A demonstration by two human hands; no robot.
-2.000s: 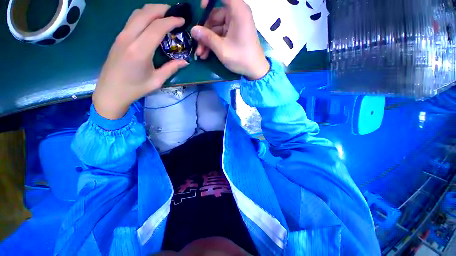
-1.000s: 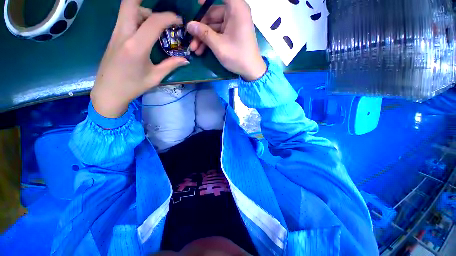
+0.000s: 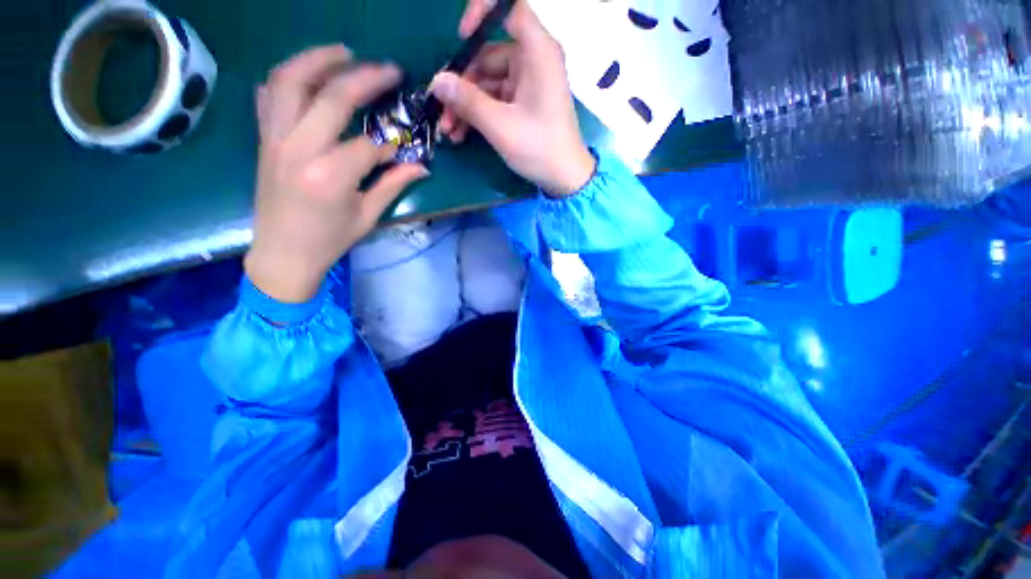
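Observation:
A small round unit [image 3: 400,124] with a shiny rim and silver and yellow parts inside is held over the bench edge. My left hand [image 3: 322,170] grips it from the left, thumb at its lower edge; the fingers are blurred. My right hand [image 3: 514,102] holds black tweezers [image 3: 473,45], slanting down to the unit's right side. The tweezers' tip and anything between its points cannot be made out. The fingers and blur hide part of the unit.
A white sticker roll [image 3: 175,96] with dark dots lies at the left on the green bench [image 3: 260,28]. White sheets [image 3: 667,85] with black crescents lie at the right. A tall stack of clear trays [image 3: 871,102] stands at far right. A blue stool [image 3: 871,255] is below it.
The view has shifted, so the roll sits lower and further right. The dark disc above the unit two seconds ago no longer shows clearly. My left fingers have lifted and spread somewhat.

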